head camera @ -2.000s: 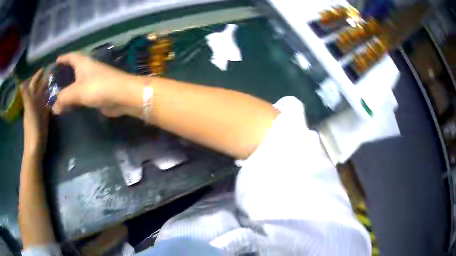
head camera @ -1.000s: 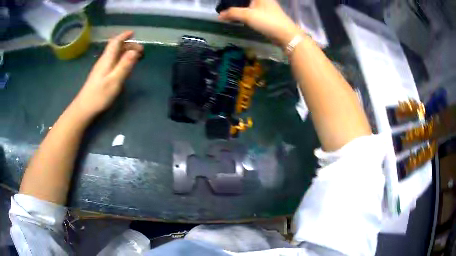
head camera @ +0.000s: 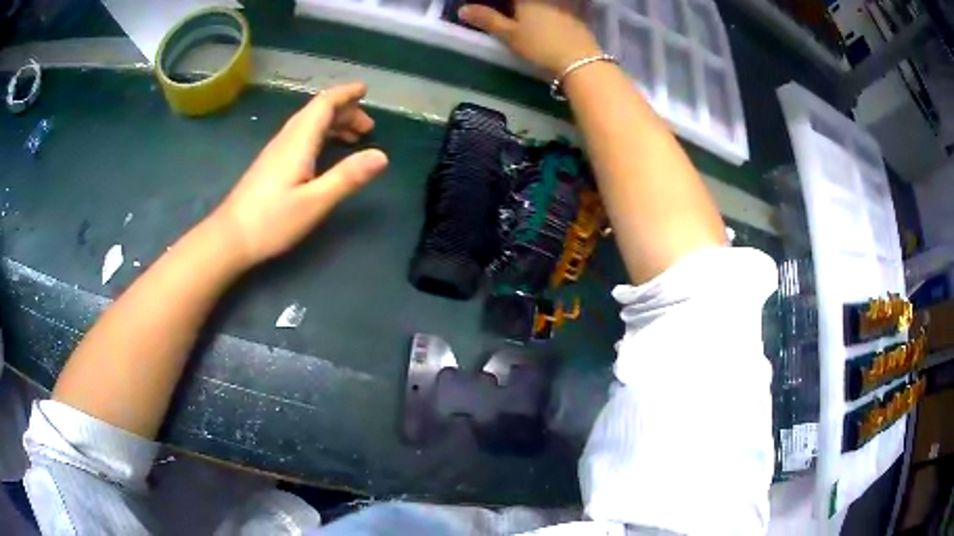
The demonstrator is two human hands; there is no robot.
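My right hand (head camera: 544, 40) reaches to the white compartment tray (head camera: 675, 63) at the top edge. Its fingertips are on a black piece (head camera: 476, 10), likely a display module, partly cut off by the frame. My left hand (head camera: 293, 188) hovers over the green table, fingers apart and empty. A long row of stacked black pieces (head camera: 460, 199) stands in the middle. Right of it lie stacked screens (head camera: 531, 236) with teal bits and orange tails (head camera: 577, 246). One screen (head camera: 509, 317) with an orange tail lies at their near end.
The dark notched jig (head camera: 476, 403) lies near the table's front edge. A yellow tape roll (head camera: 209, 96) is at the upper left. Small whitish scraps (head camera: 113, 262) lie at left. A second white tray (head camera: 826, 209) at right holds black screens with orange tails (head camera: 881, 366).
My hands were together at the far left around a black piece. They have parted: my right hand has carried a black piece to the back tray, and my left hand is now empty. The view has shifted.
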